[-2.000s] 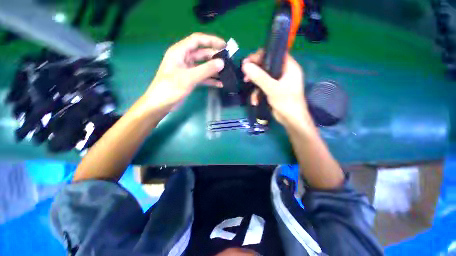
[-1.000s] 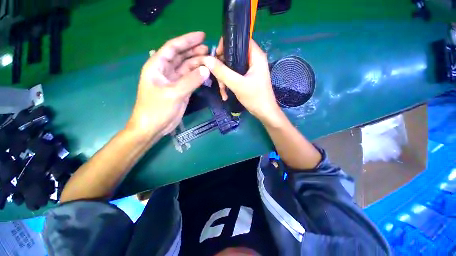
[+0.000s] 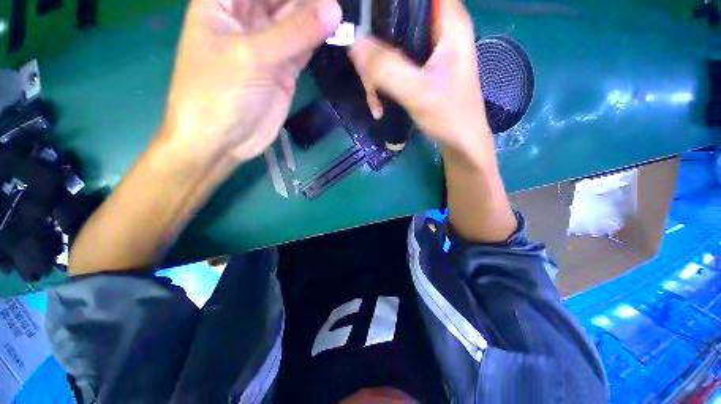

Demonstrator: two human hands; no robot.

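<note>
My left hand (image 3: 237, 75) is at the top, partly cut off by the edge, with its fingertips at a small bright metal plate (image 3: 342, 34) on a black part. My right hand (image 3: 427, 87) is blurred and holds the black and orange-red electric screwdriver (image 3: 399, 28), whose pale-collared tip (image 3: 395, 146) points down towards me. A black plastic frame (image 3: 332, 171) lies on the green bench below the hands, with its ribbed end near the screwdriver tip. The hands hide part of the frame and of the black part.
A round mesh-like dish (image 3: 506, 83) with dark screws stands right of my right hand. A pile of black sub-parts (image 3: 35, 193) lies at the left. Pale tape strips (image 3: 278, 166) are on the bench (image 3: 601, 110). An open cardboard box (image 3: 656, 213) with white plastic is below the edge.
The view has shifted, so hands and dish sit higher in it. The screwdriver stays in my right hand. My left fingers are now at the bright plate beside the screwdriver.
</note>
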